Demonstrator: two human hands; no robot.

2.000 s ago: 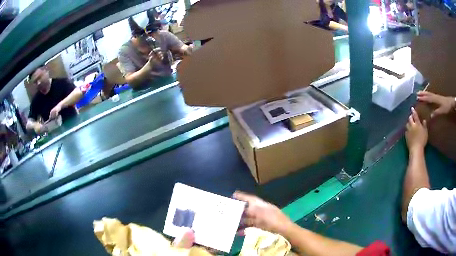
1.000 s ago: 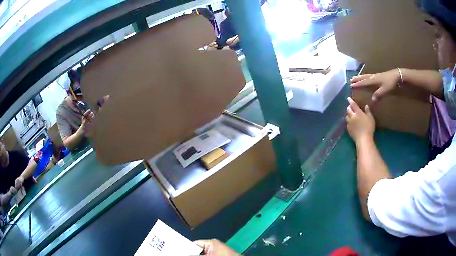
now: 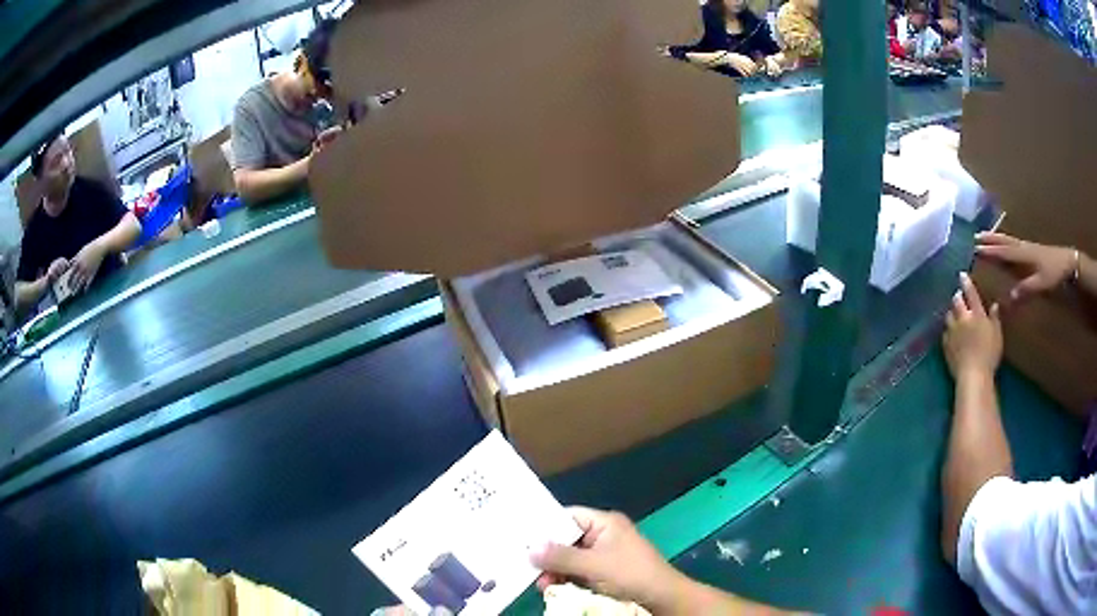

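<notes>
My right hand (image 3: 608, 563) grips the right edge of a white manual (image 3: 475, 529) with a QR code and dark product picture, above the belt near the bottom. At the bottom edge under the manual, a small pale patch may be a fingertip of my left hand; the rest of that hand is out of view. An open brown carton (image 3: 638, 403) stands behind the manual, its large lid flap (image 3: 517, 132) upright. Inside, another manual (image 3: 602, 285) lies on a grey surface with a pale border, partly over a small brown box (image 3: 632, 324).
The carton sits on the dark conveyor belt (image 3: 265, 433). A green post (image 3: 852, 217) with a white clip stands right of it, before a white tub (image 3: 914, 229). At right, a person's hands touch brown cardboard (image 3: 1053, 325). Crumpled yellow-tan material (image 3: 217, 590) lies at the bottom. People sit across the line.
The carton has moved left, away from the post. The held manual is turned, and my left fingers, seen on it two seconds ago, no longer show clearly. The camera view has also swung.
</notes>
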